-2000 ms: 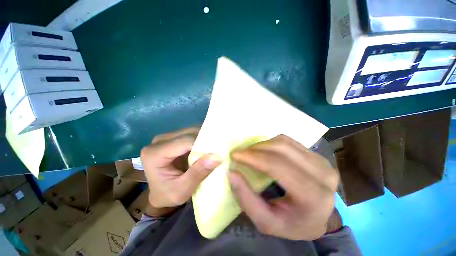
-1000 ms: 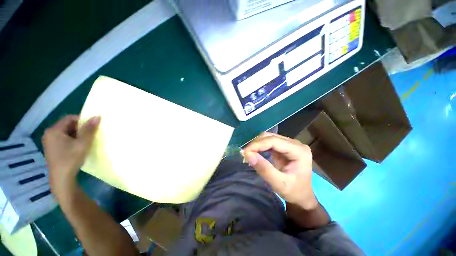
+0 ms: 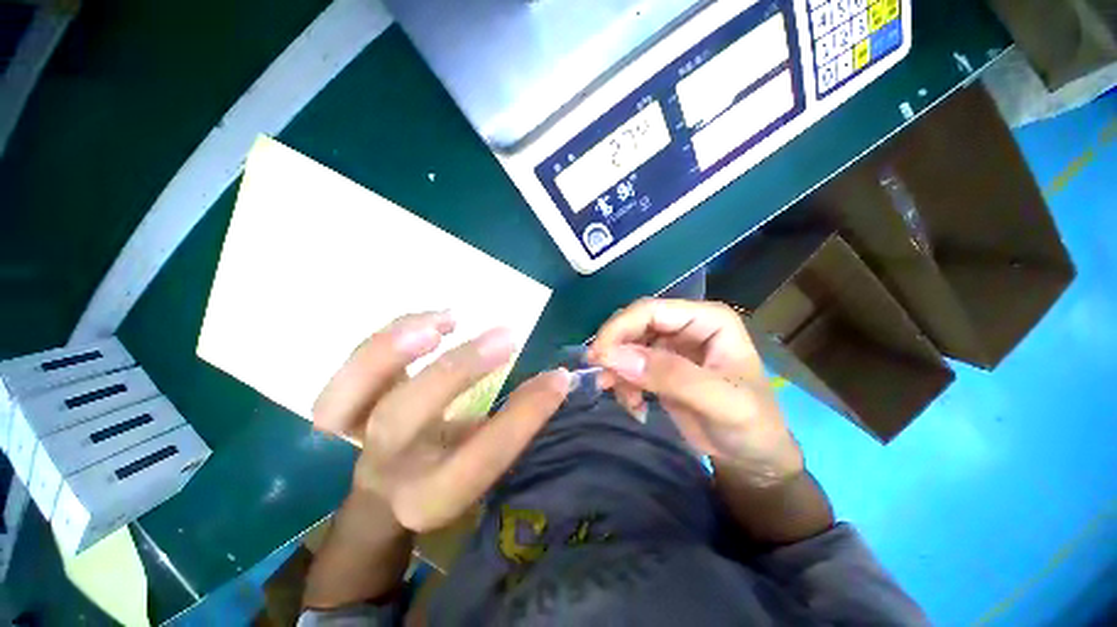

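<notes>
The pale yellow sticker sheet (image 3: 355, 257) lies on the green bench in front of me, its lower part behind my left hand. My left hand (image 3: 435, 416) is over its lower edge, fingers spread, with the thumb tip near my right fingertips. My right hand (image 3: 692, 386) pinches a tiny clear seal sticker (image 3: 588, 371) between thumb and forefinger; the left thumb tip meets or nearly meets it. Several white cartons (image 3: 92, 429) stand in a row at the left, black bars showing.
The digital scale (image 3: 686, 123) is at the upper right. A spare yellow sheet (image 3: 108, 576) lies below the cartons at the bench edge. Open brown boxes (image 3: 857, 331) are below the bench at the right. A pale curved rail (image 3: 184, 221) runs along the upper left.
The sheet has gone from my left hand onto the bench. My left hand has moved right, to my right fingertips. The carton seen on the scale a second ago is out of view.
</notes>
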